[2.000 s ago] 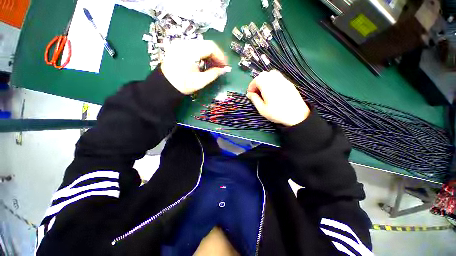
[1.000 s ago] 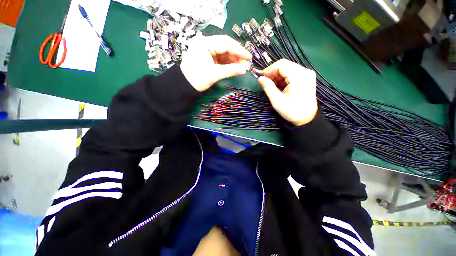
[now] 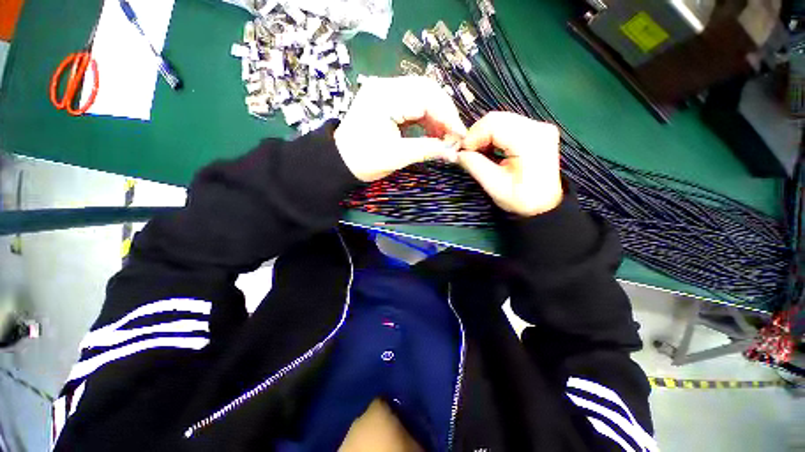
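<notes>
My left hand (image 3: 395, 126) and my right hand (image 3: 519, 161) meet fingertip to fingertip above the green bench. Between the fingertips is a small pale piece (image 3: 453, 141), likely a connector shell, mostly hidden by the fingers. A cable end at my right fingertips is too covered to make out. Black cables with red and dark ends (image 3: 388, 192) lie below my hands near the bench edge. Cables ending in silver connector blocks (image 3: 450, 44) lie above my hands. A pile of loose silver-and-white connector shells (image 3: 296, 66) lies to the left, above my left hand.
Orange-handled scissors (image 3: 74, 83) and a blue pen (image 3: 150, 44) lie on white paper (image 3: 126, 93) at the left. A clear plastic bag (image 3: 366, 16) is behind the pile. A grey machine with a yellow-green label (image 3: 644, 31) stands upper right. The cable bundle (image 3: 688, 229) runs right to the bench edge.
My hands have come together from apart, with my left hand moving right from beside the pile. The pile is now more exposed. The view has shifted slightly.
</notes>
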